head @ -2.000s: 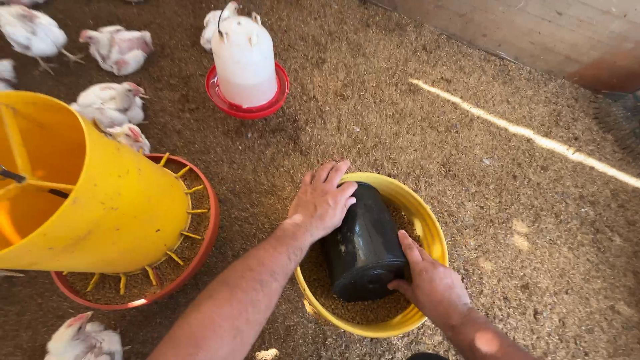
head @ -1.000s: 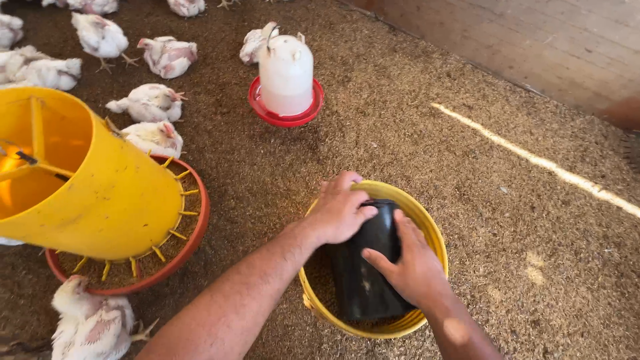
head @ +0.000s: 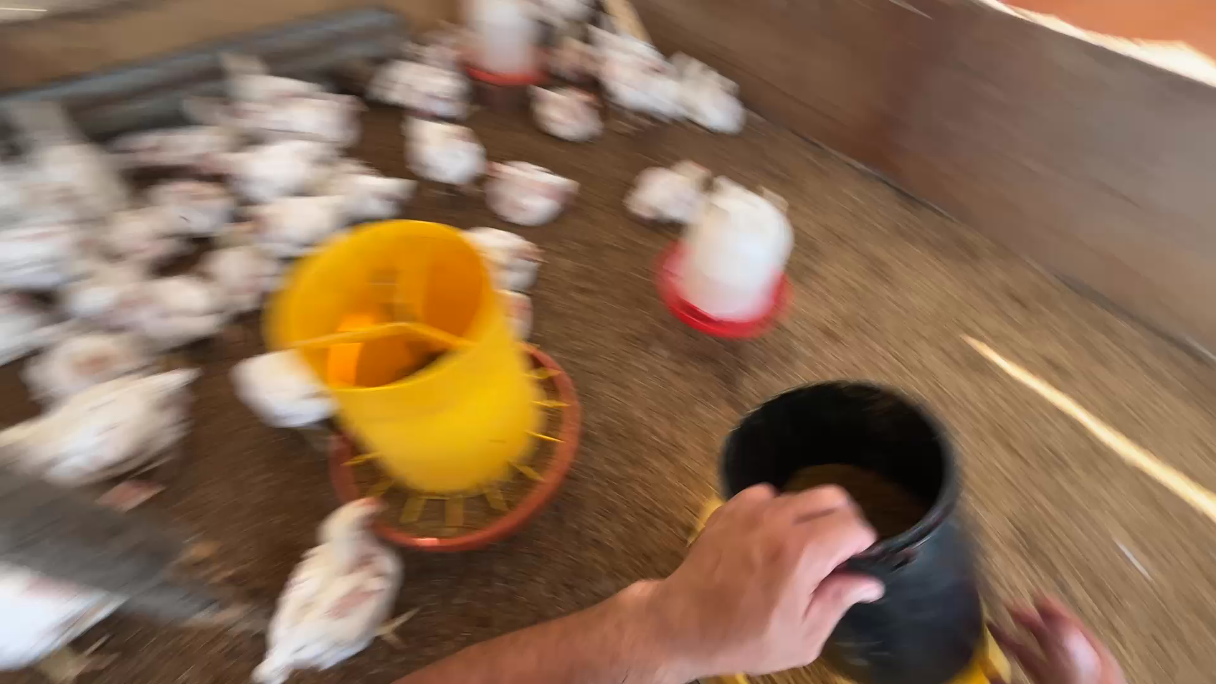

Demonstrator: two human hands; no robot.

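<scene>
My left hand (head: 769, 579) grips the near-left rim of a black plastic container (head: 912, 589), which stands upright, mouth up, with brownish feed (head: 864, 489) inside. Below it, mostly hidden, is a yellow bucket (head: 993, 660). At the bottom right, blurred and partly cut off, my right hand (head: 1059, 646) is beside the container and bucket; whether it touches either is unclear. To the left, a yellow hanging-type poultry feeder (head: 446, 418) rests in its round red-orange pan (head: 565, 446) with yellow spokes.
A white drinker with a red base (head: 731, 256) stands beyond the container, and another (head: 503, 38) farther back. Many white chickens (head: 285, 171) crowd the left and back; one (head: 332, 589) is near the feeder. A wooden wall (head: 1007, 142) runs along the right. A blurred grey bar crosses the lower left.
The black container has gone from lying in the yellow bucket to upright above it, its feed showing. My left hand now holds its rim; my right hand is lower. The view has swung left.
</scene>
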